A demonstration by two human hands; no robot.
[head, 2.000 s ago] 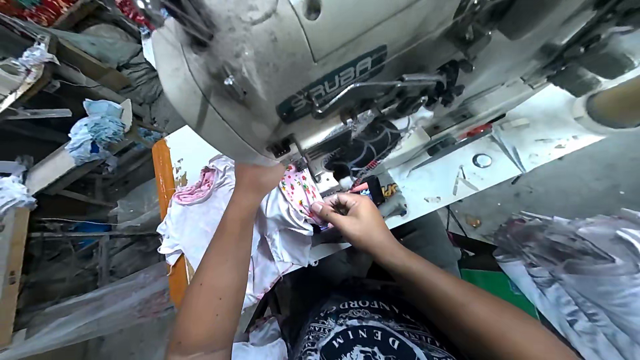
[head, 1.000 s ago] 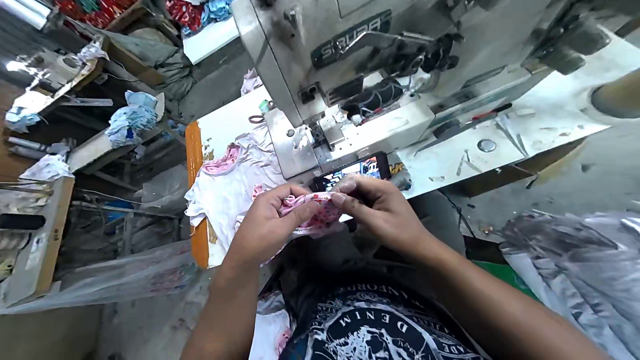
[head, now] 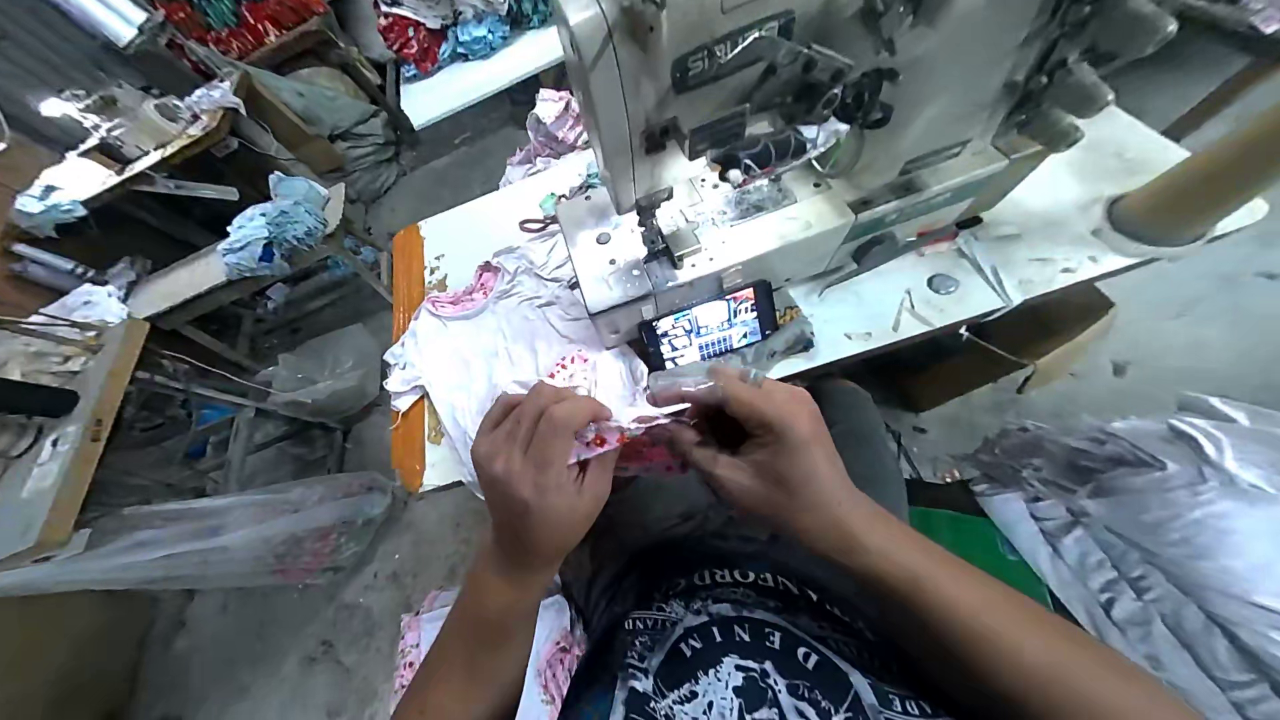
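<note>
My left hand (head: 545,470) grips the pink floral edge (head: 610,440) of a white garment (head: 520,340) between thumb and fingers, in front of the sewing machine. My right hand (head: 765,445) is at the other end of the same edge, its thumb and fingers at the fabric; how firmly it holds is hidden. The rest of the garment, with a pink neckline, lies on the table at the left. The needle and presser foot (head: 657,240) of the industrial sewing machine (head: 730,90) stand beyond my hands, with no fabric under them. A phone (head: 710,325) with a lit screen lies below the machine bed.
Small scissors or snips (head: 985,265) lie on the white table (head: 1075,210) at the right. Grey fabric (head: 1170,500) is piled at the lower right. An orange table edge (head: 408,350) is at the left, with benches and blue cloth (head: 275,230) beyond. More floral garments (head: 540,650) hang below.
Both hands have moved away from the needle area toward my body, with the floral edge drawn out from the machine. The phone, mostly covered before, now shows. The view has shifted.
</note>
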